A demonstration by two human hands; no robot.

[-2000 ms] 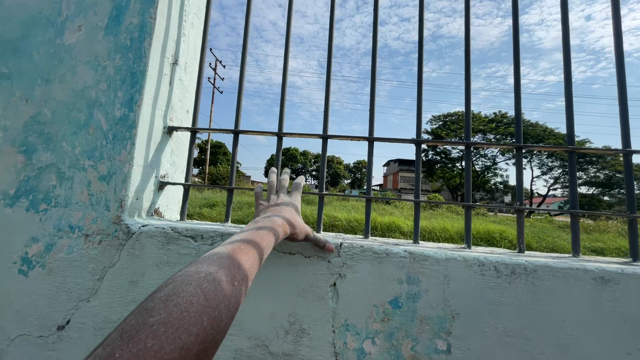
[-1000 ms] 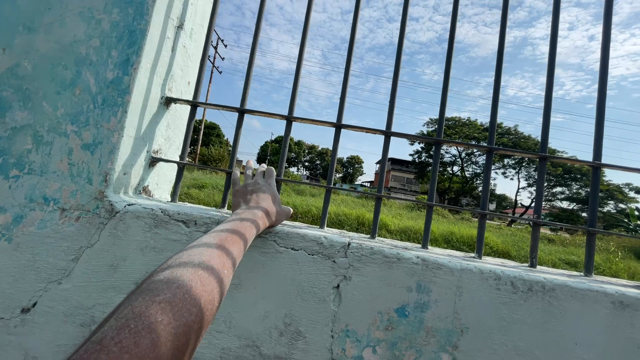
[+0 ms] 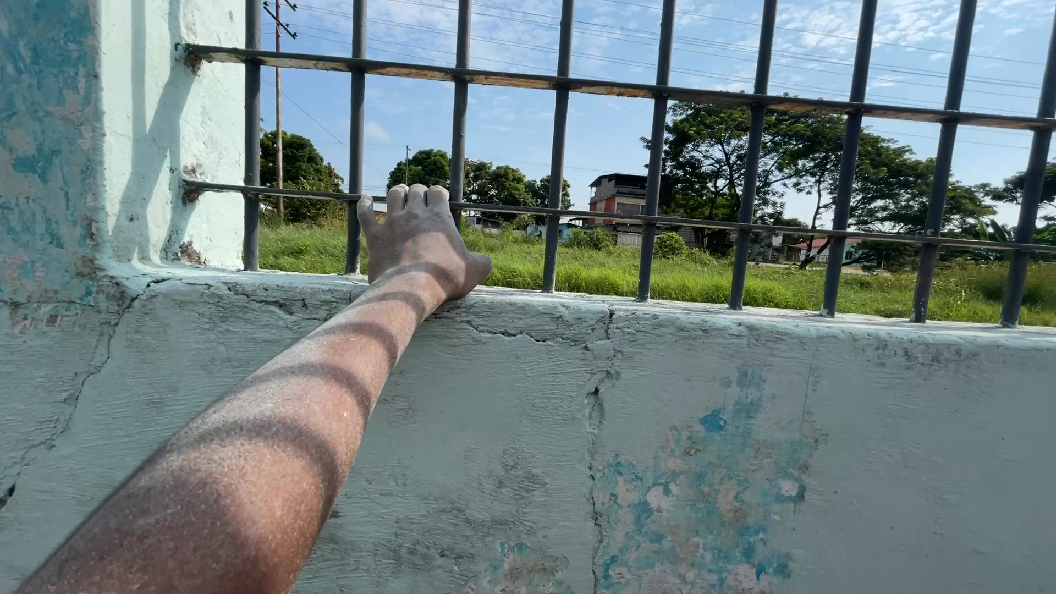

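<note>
My left hand reaches up from the lower left and lies at the inner edge of the painted wall's ledge. Its thumb points right, and its fingers are bent at the lower horizontal bar of a dark metal window grille, between two upright bars. The fingertips are hidden, so whether they are closed round the bar cannot be told. Curved bar shadows cross the forearm. My right hand is out of view.
A pale green pillar with rusty bar ends rises at the left. The wall below has cracks and flaking blue paint. Beyond the grille are tall grass, trees, a building and a utility pole.
Two seconds ago my left hand was spread, fingers stretched upward and thumb out along the ledge. Now the fingers are closer together and look bent. The view has shifted and looks nearer.
</note>
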